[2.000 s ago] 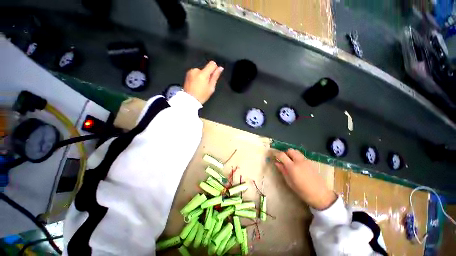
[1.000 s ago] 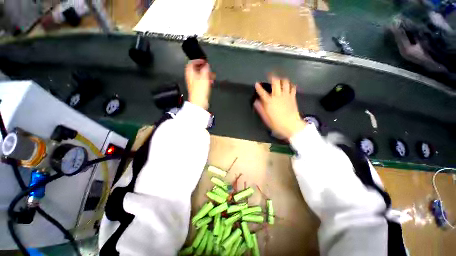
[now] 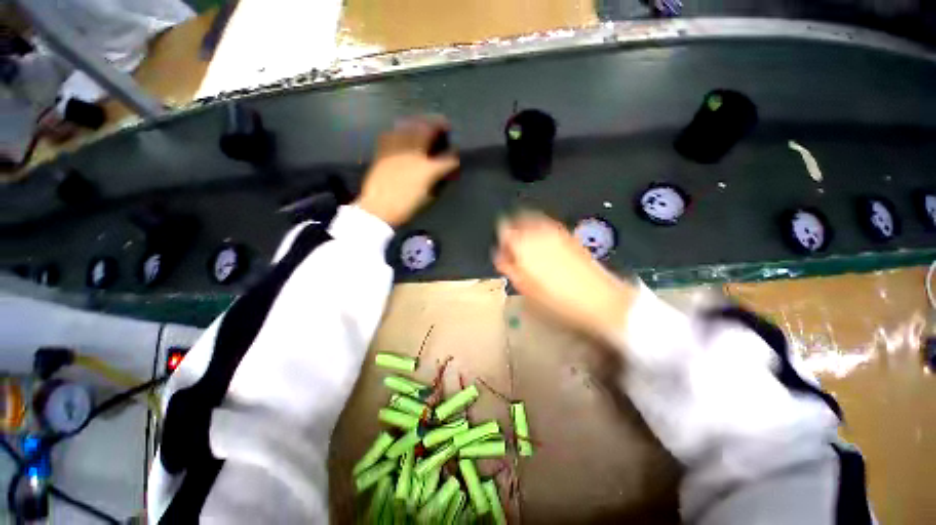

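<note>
My left hand (image 3: 406, 172) is over the belt, blurred, with its fingers around a black housing (image 3: 439, 144). My right hand (image 3: 534, 251) is over the near side of the belt, blurred; whether it holds anything cannot be told. A black housing (image 3: 530, 146) with a green spot at its top stands between and beyond my hands. Round end-cap assemblies with pale faces lie near my hands, one (image 3: 418, 251) below my left hand and one (image 3: 594, 238) beside my right. Green battery cells (image 3: 441, 433) with thin red and dark leads are heaped on the cardboard mat (image 3: 575, 431).
The conveyor belt (image 3: 616, 87) curves across the view. Another housing (image 3: 717, 125) lies at right, and darker ones stand at left. Several end-caps line the near edge. A white box (image 3: 103, 333) with a pressure gauge (image 3: 66, 406) and a red-lit switch (image 3: 174, 360) is at left.
My right hand has moved down and nearer, off the housing, which now stands uncovered. My left hand has come nearer and is at a housing. The view has shifted.
</note>
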